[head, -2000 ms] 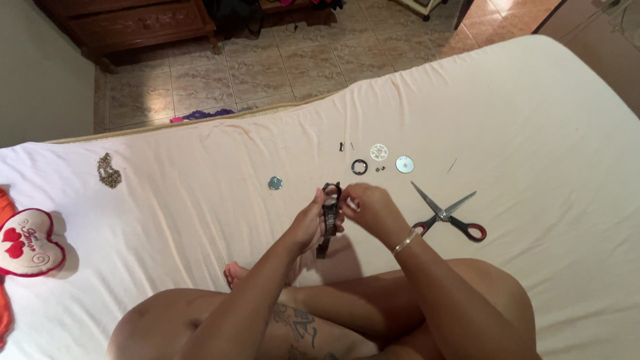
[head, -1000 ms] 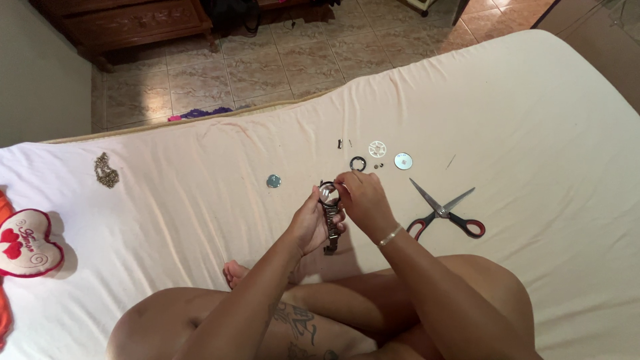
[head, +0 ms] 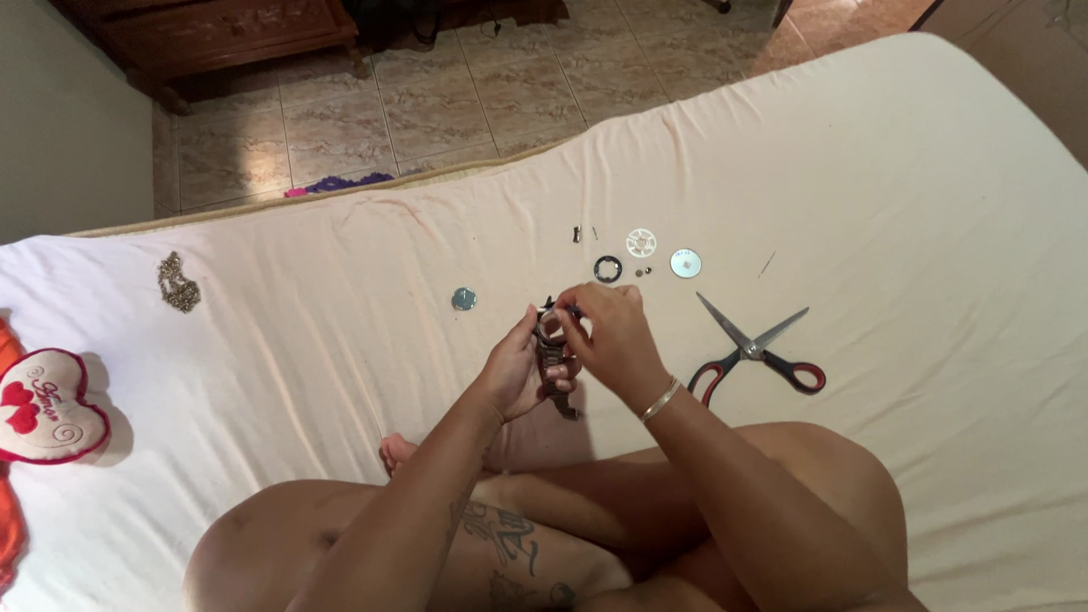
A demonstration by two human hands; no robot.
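My left hand [head: 516,371] holds a wristwatch by its case and dark metal bracelet [head: 557,387], whose loose end hangs below the fingers. Bent over the top of the case is my right hand [head: 608,327], its fingertips at the rim; whether they pinch a small part cannot be told. Beyond the hands lie a dark ring [head: 608,269], a white spoked disc [head: 641,243], a pale round disc [head: 686,263], tiny round parts [head: 643,272] and a small dark piece [head: 576,234]. A blue-grey disc [head: 463,298] lies to the left.
Opened scissors [head: 752,348] with black and red handles lie right of my hands, below a thin needle-like piece [head: 767,264]. A metal chain [head: 178,285] and a heart-shaped cushion [head: 53,406] are on the left of the sheeted bed [head: 340,357]. My crossed legs are in front.
My right hand has stayed close to the watch, its fingers shifting over the top of the case. The watch face, visible one second ago, is now partly covered by the fingers.
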